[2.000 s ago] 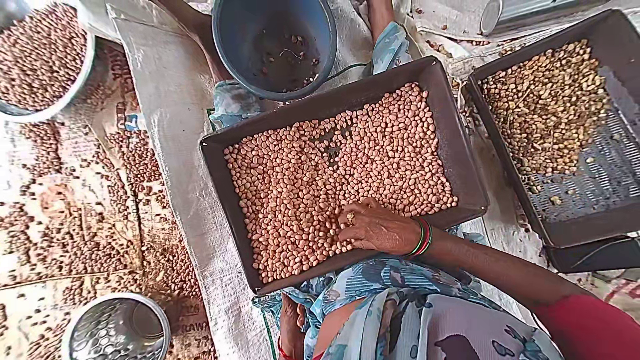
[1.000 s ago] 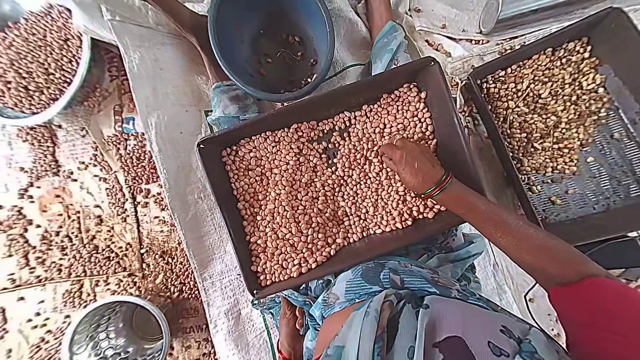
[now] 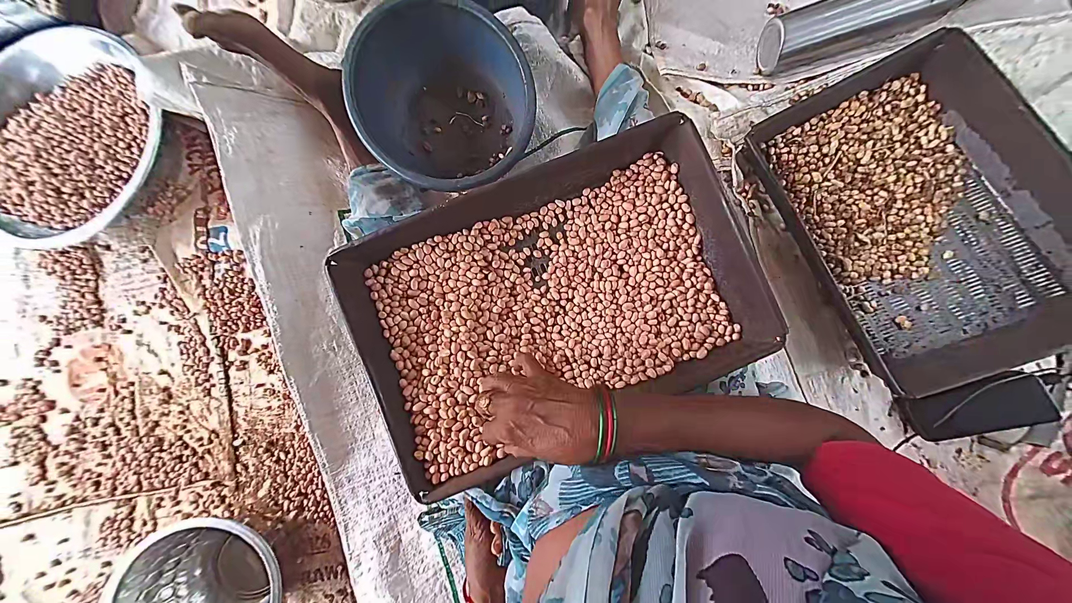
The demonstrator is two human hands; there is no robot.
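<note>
My right hand (image 3: pixel 540 412), with green and red bangles at the wrist, rests on the pinkish-brown nuts or beans (image 3: pixel 586 310) near the lower edge of a dark rectangular tray (image 3: pixel 722 226). Its fingertips are partly hidden, so I cannot tell whether they grip any. A small gap in the layer shows the slotted tray bottom. The tray lies tilted across my lap. At the bottom, my left hand (image 3: pixel 484 557) is partly visible beside the tray's lower edge, low by the patterned cloth; its fingers are mostly hidden.
A blue bowl (image 3: pixel 377 92) with scraps stands beyond the tray. On the right, another slotted tray (image 3: pixel 921 368) holds yellowish-brown pieces. A basin (image 3: pixel 151 159) of brown nuts or beans is at upper left, a metal container (image 3: pixel 272 561) at lower left. More pieces lie scattered on sacking (image 3: pixel 84 377).
My right hand has moved left and down across the tray from the right part of the layer, where it was one second ago.
</note>
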